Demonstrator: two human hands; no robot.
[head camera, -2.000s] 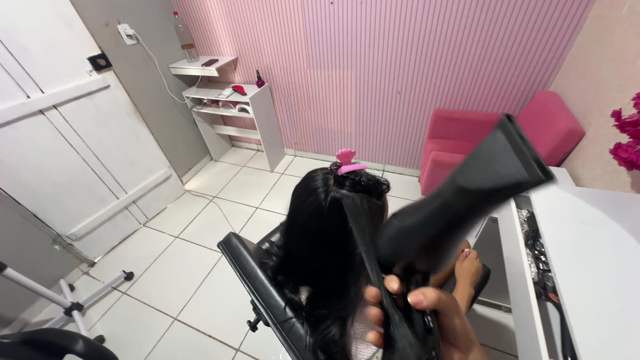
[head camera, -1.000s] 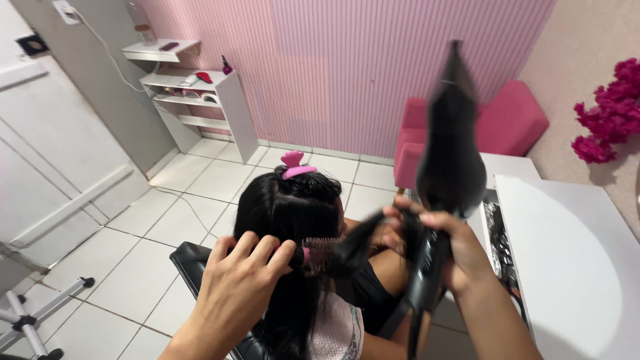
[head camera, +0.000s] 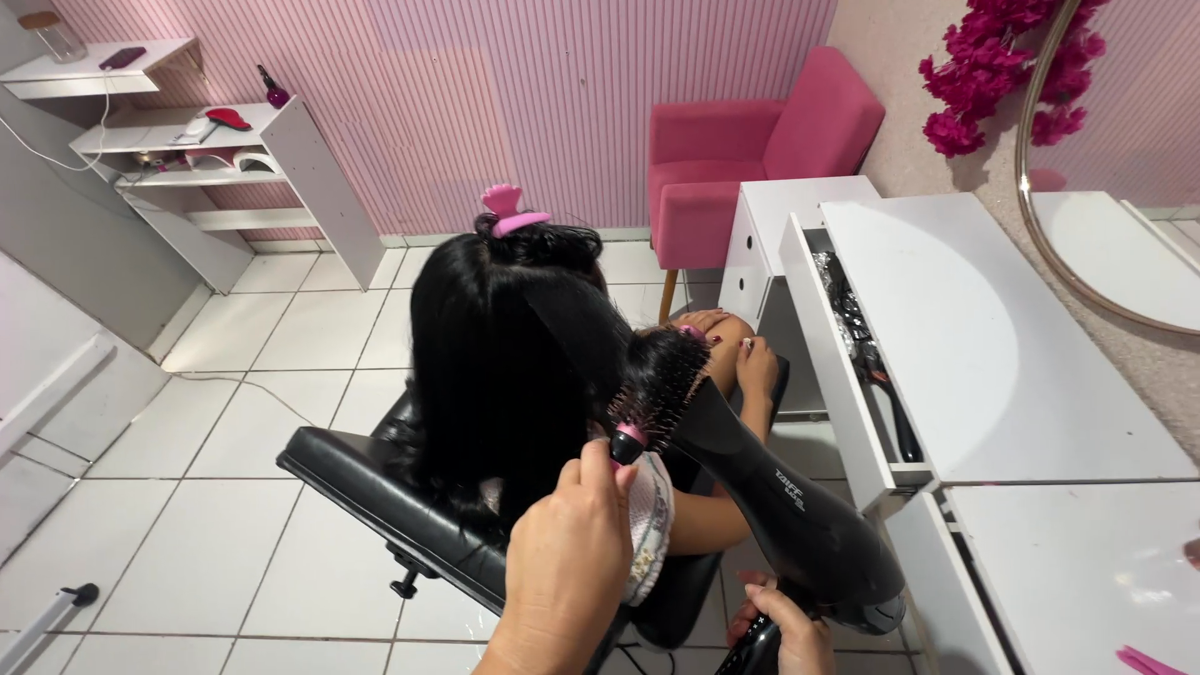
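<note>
My left hand (head camera: 572, 544) grips the handle of a round hairbrush (head camera: 661, 384) with pink ends. A section of long black hair (head camera: 506, 366) from a seated person is drawn out over its bristles. My right hand (head camera: 787, 623) holds a black Taiff hair dryer (head camera: 797, 506) by its handle; the nozzle points up-left and sits against or close to the brush's right side. On top of the head, a pink claw clip (head camera: 516, 214) keeps other hair up. The person's hands rest near the knees.
The person sits in a black salon chair (head camera: 394, 516). At right, an open drawer (head camera: 844, 375) holding tools juts from a white counter (head camera: 1003, 328), below a round mirror (head camera: 1031, 216). A pink armchair (head camera: 722, 169) and white shelves (head camera: 323, 187) stand by the wall.
The dryer, upright a second ago, is now tilted with its nozzle at the brush. The brush has moved away from the head, with hair drawn over it. The view has shifted.
</note>
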